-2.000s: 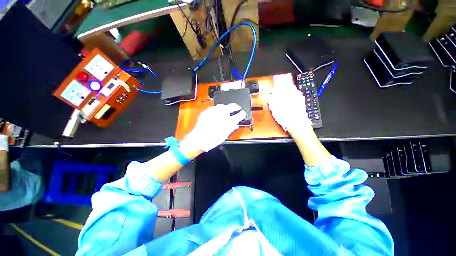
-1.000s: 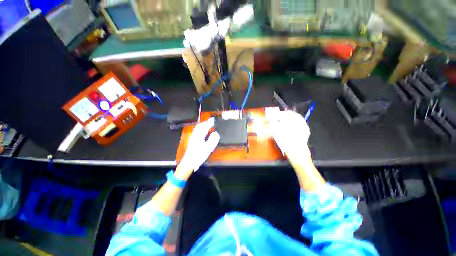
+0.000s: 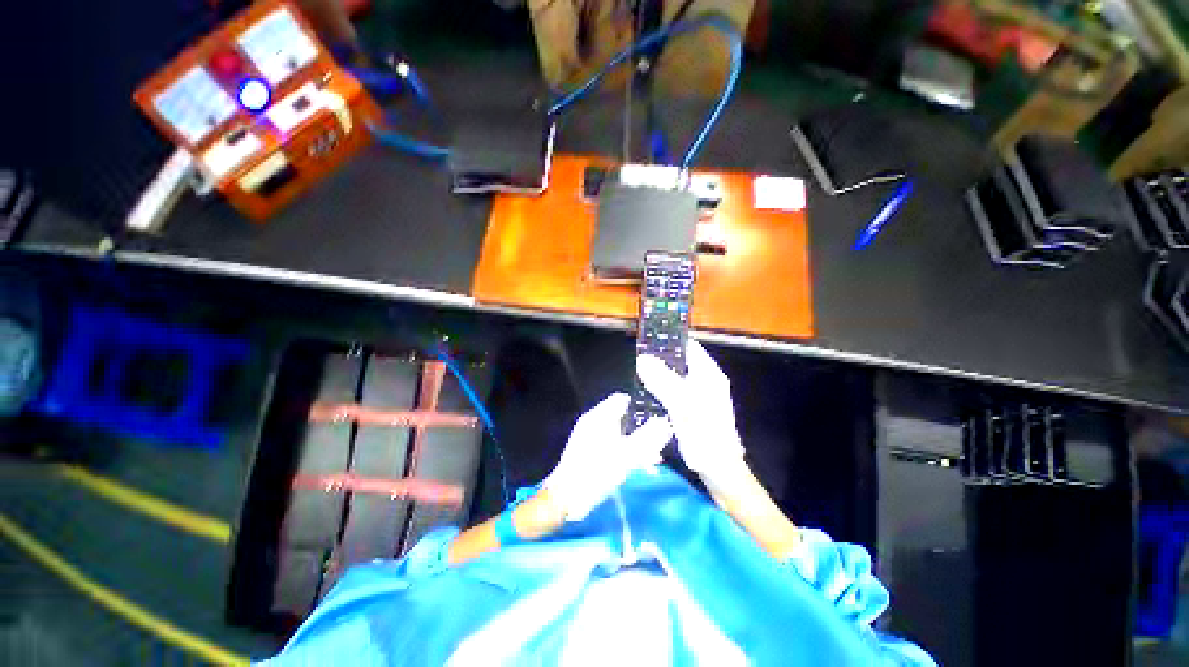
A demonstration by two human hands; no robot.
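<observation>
A black set-top box (image 3: pixel 644 228) lies on the orange test fixture (image 3: pixel 763 280), against the connectors at its far edge. Both gloved hands hold a long black remote control (image 3: pixel 666 310) near the wearer's body, its far end over the box's near edge. My left hand (image 3: pixel 602 450) is closed around the near end of the remote. My right hand (image 3: pixel 700 408) grips it from the right, a little farther up. A blue cable (image 3: pixel 733 81) loops behind the box.
An orange tester (image 3: pixel 261 111) with a glowing light stands at left. One black box (image 3: pixel 502 159) is left of the fixture, another (image 3: pixel 848 150) at right beside a blue marker pen (image 3: pixel 885 215). Stacked units (image 3: pixel 1050 196) stand farther right. A parts tray (image 3: pixel 248 521) is below the bench.
Both hands have left the fixture area and come back toward the body. They now hold the remote control, which earlier lay at the fixture's right side. The view has shifted too.
</observation>
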